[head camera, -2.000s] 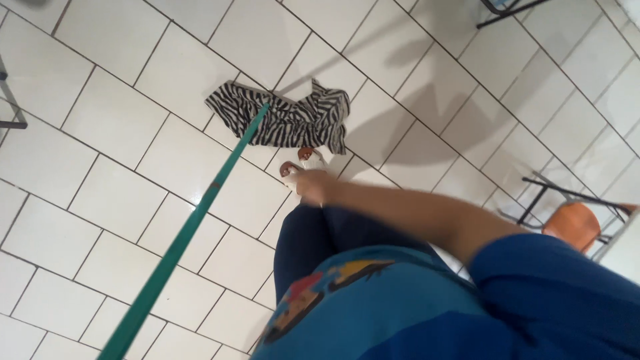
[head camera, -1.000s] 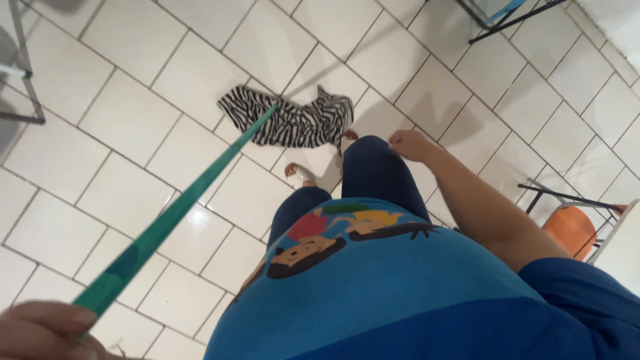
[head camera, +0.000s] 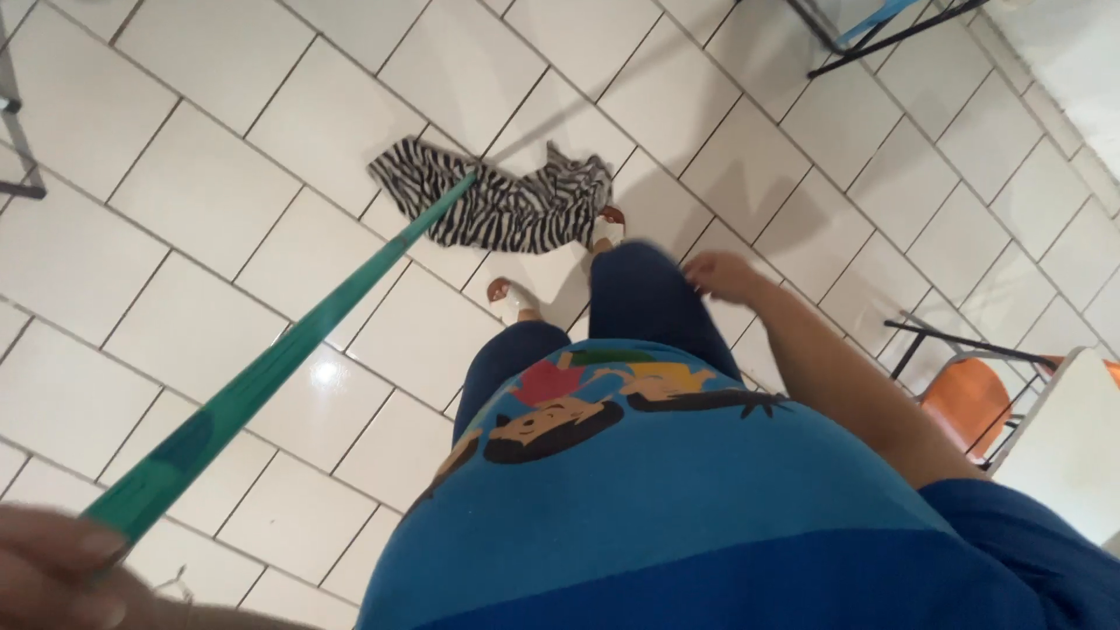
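My left hand (head camera: 61, 569), at the lower left edge, is closed around a long green pole (head camera: 297, 350). The pole slants up and away to the middle of a zebra-striped cloth (head camera: 516, 206) that lies rumpled on the white tiled floor (head camera: 350, 385). Whatever is at the pole's far end is hidden by the cloth. My right hand (head camera: 724, 276) hangs beside my right knee with nothing seen in it; its fingers are slightly curled and blurred. My right foot touches or nearly touches the cloth's near edge.
A table (head camera: 1063, 446) with an orange chair (head camera: 967, 402) stands at the right. Black metal furniture legs (head camera: 901, 39) with a blue part are at the upper right, near a white wall (head camera: 1067, 52). More metal legs (head camera: 22, 188) show at the left edge.
My left hand, out of view two seconds ago, has come in at the lower left on the pole. My right hand has moved from in front of my legs to the right. My right foot has stepped.
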